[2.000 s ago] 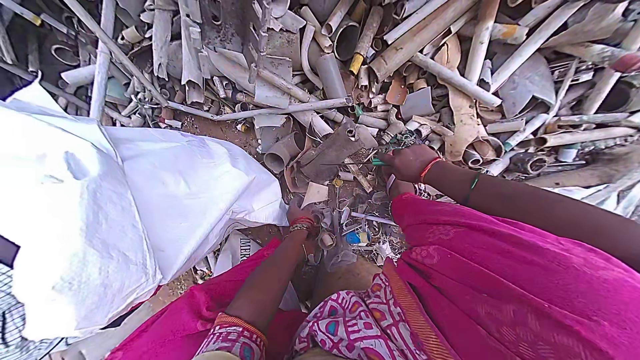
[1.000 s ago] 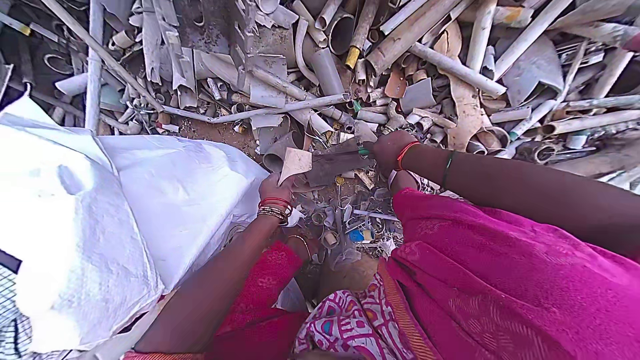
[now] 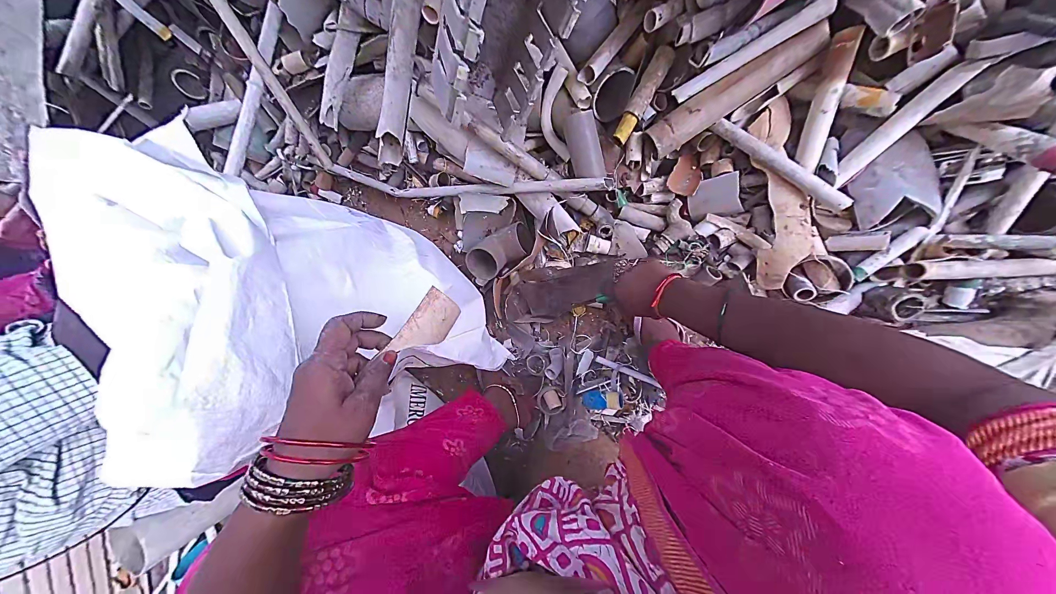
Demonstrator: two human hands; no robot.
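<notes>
In my left hand (image 3: 342, 384), between thumb and fingers, is a flat beige plastic shard (image 3: 427, 320), held over the edge of a white woven sack (image 3: 198, 305). My right hand (image 3: 639, 287) grips the right end of a dark grey, curved pipe piece (image 3: 549, 293) low over the scrap. A short grey pipe section (image 3: 499, 250) rests just beyond that piece. Between my feet lie small fragments, pipe rings and a blue and yellow scrap (image 3: 601, 401).
A large heap of broken plastic pipes (image 3: 742, 82) spreads across the far side and right. A long thin pipe (image 3: 503, 189) lies across its near edge. Checked cloth (image 3: 49, 445) is at the far left, beside the sack.
My left hand has moved left with the beige shard, from beside the dark pipe piece to over the sack. My right hand stays at the dark piece.
</notes>
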